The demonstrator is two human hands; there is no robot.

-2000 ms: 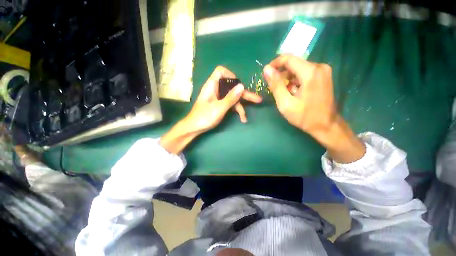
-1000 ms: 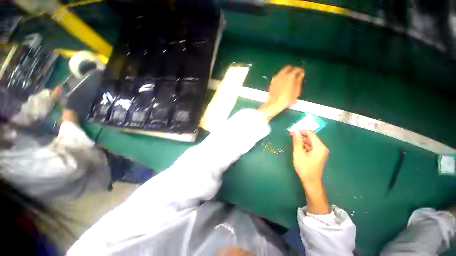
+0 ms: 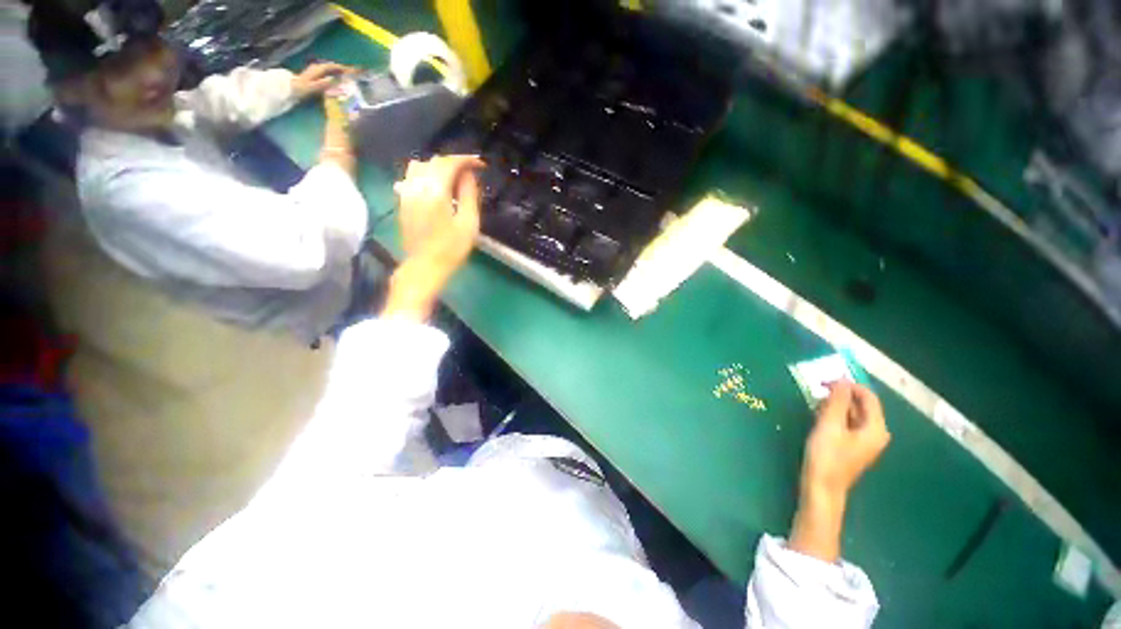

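My left hand (image 3: 439, 215) is raised at the near left edge of the glossy black blister tray (image 3: 590, 184), fingers bent; whether it holds anything is not clear. The tray has rows of square pockets and rests on a pale base. My right hand (image 3: 846, 436) has its fingertips at the small clear bag with green edge and white label (image 3: 821, 372), overlapping its near side; I cannot tell if they grip something. A loose scatter of tiny gold parts (image 3: 739, 387) lies on the green mat, left of the bag. The small black module does not show.
A pale yellow strip (image 3: 682, 256) lies beside the tray. A white tape roll (image 3: 425, 62) and a grey device (image 3: 400, 121) are beyond my left hand, near a seated person in white (image 3: 209, 209). A dark thin object (image 3: 977, 541) and another small packet (image 3: 1073, 569) lie right.
The view has swung left. My left hand has moved from beyond the yellow strip to the tray's near left edge. My right hand remains at the bag.
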